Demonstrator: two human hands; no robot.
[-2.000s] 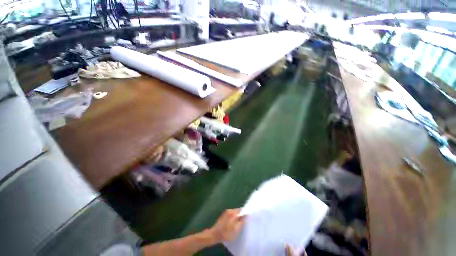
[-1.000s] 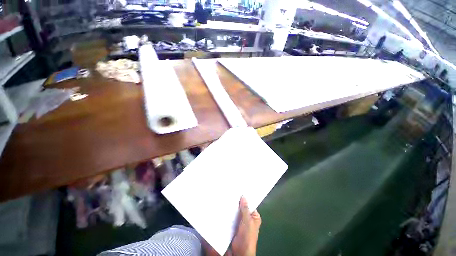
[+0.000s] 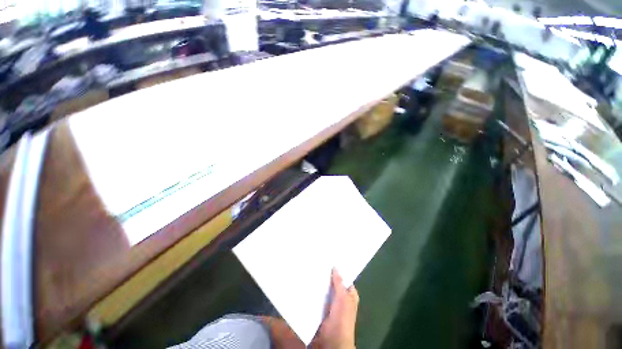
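Note:
A white sheet or stack of sheets point(image 3: 310, 249) is held at an angle over the aisle, and no print shows on it. My right hand point(image 3: 337, 317) grips its lower right edge, thumb on top and fingers hidden underneath. From the lower left, a striped sleeve and a bare left wrist reach to the sheet's lower edge. My left hand itself is hidden behind the sheet, so its grip cannot be seen.
A long table on the left bears a broad white covering point(image 3: 225, 116) and a pale strip point(image 3: 20, 232). A brown table point(image 3: 569, 225) with papers or cloth stands right. Cartons point(image 3: 469, 112) are farther along the green floor point(image 3: 416, 238).
The view has turned right, along the aisle. The white roll has left the picture, and the pale strip is now at the far left. The sheet is held much as one second ago.

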